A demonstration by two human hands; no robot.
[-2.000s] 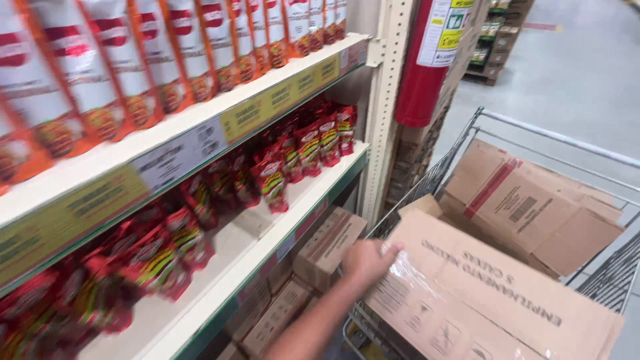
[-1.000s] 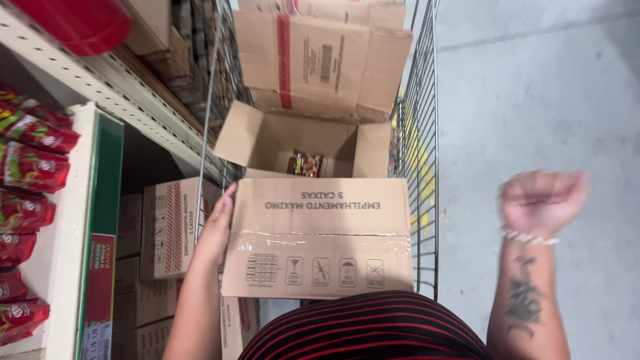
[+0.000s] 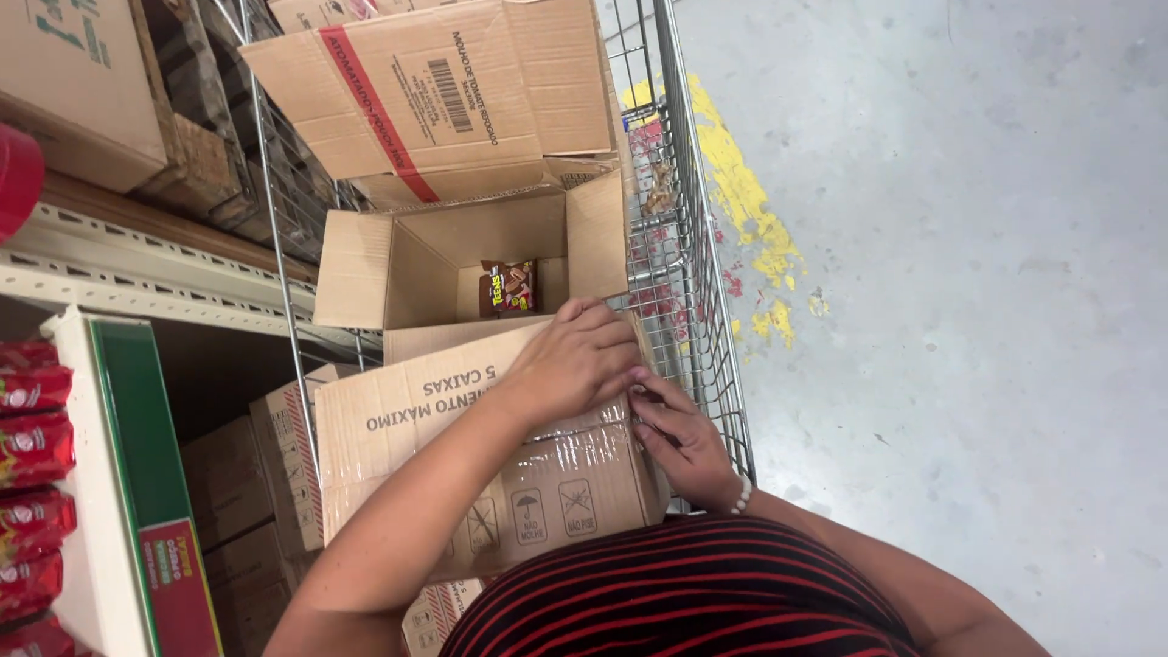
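Note:
A taped cardboard box (image 3: 401,456) with printed handling symbols lies tilted across the near end of a wire shopping cart (image 3: 707,274), against my striped top. My left hand (image 3: 579,360) rests bent over the box's top right edge. Beside it, my right hand (image 3: 680,438) touches the right end of the box near the clear tape, fingers curled; whether either hand grips the cardboard cannot be told. Just beyond, an open cardboard box (image 3: 438,265) holds a small brown snack packet (image 3: 508,286). Farther off in the cart stands a flattened or opened carton (image 3: 438,100) with a red stripe.
At the left is a store shelf (image 3: 100,511) with red pouches (image 3: 32,447) at its edge. Stacked cartons (image 3: 287,447) sit below and beside it. A wooden pallet (image 3: 196,164) with a large box is at the upper left. Grey floor with worn yellow paint (image 3: 748,201) lies right of the cart.
The view has turned from the shelves to the cart. My right hand, out over the floor one second ago, has come to the box's right end. My left hand has moved from its left side to the right edge.

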